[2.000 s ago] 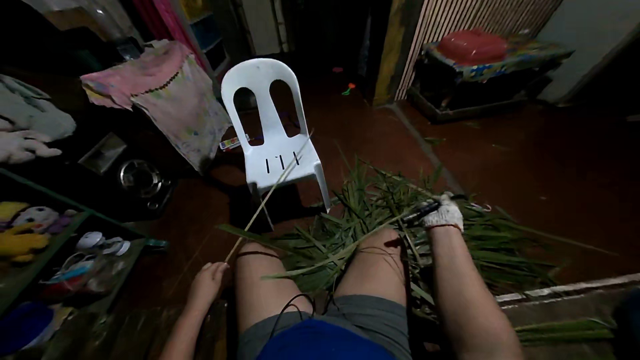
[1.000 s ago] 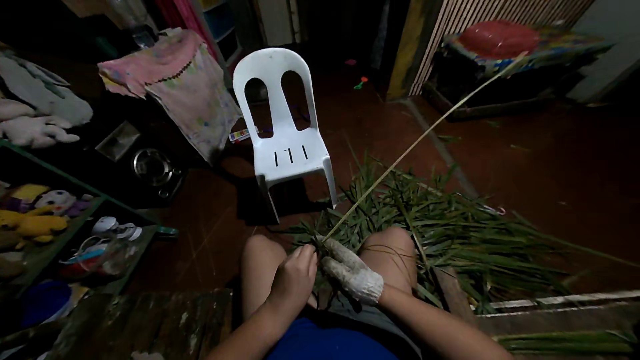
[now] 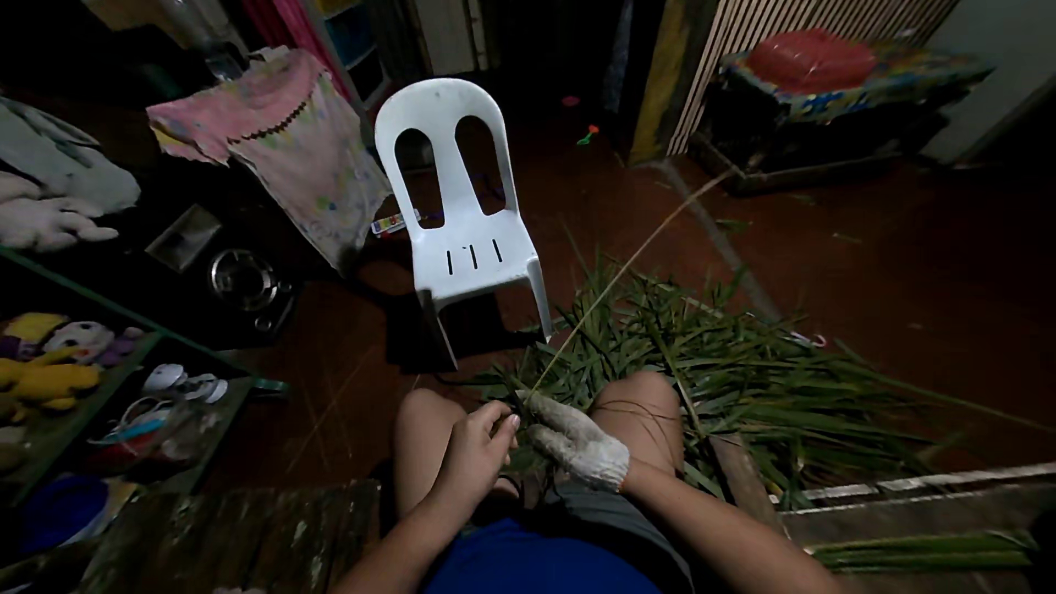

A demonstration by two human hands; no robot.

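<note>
A long pale leaf midrib [image 3: 615, 280] runs from between my hands up and right, its thin tip above the floor. Around its near end, my right hand [image 3: 573, 441], in a worn white knit glove, is closed. My left hand [image 3: 483, 445], bare, is right beside it over my lap, fingers bent and fingertips close together; whether they pinch anything is too small to tell. A heap of long green leaf strips [image 3: 742, 371] lies on the floor beyond and to the right of my knees.
A white plastic chair [image 3: 470, 247] stands in front of me. To the left are a speaker [image 3: 243, 280], a hung pink shirt [image 3: 289, 140] and a green shelf [image 3: 99, 396] with stuffed toys. A red basin [image 3: 813, 62] sits on a covered stand at the upper right.
Two seconds ago my hands were far apart, the left holding a thin strip and the right a dark tool. They came together over my lap, and the tool is no longer seen.
</note>
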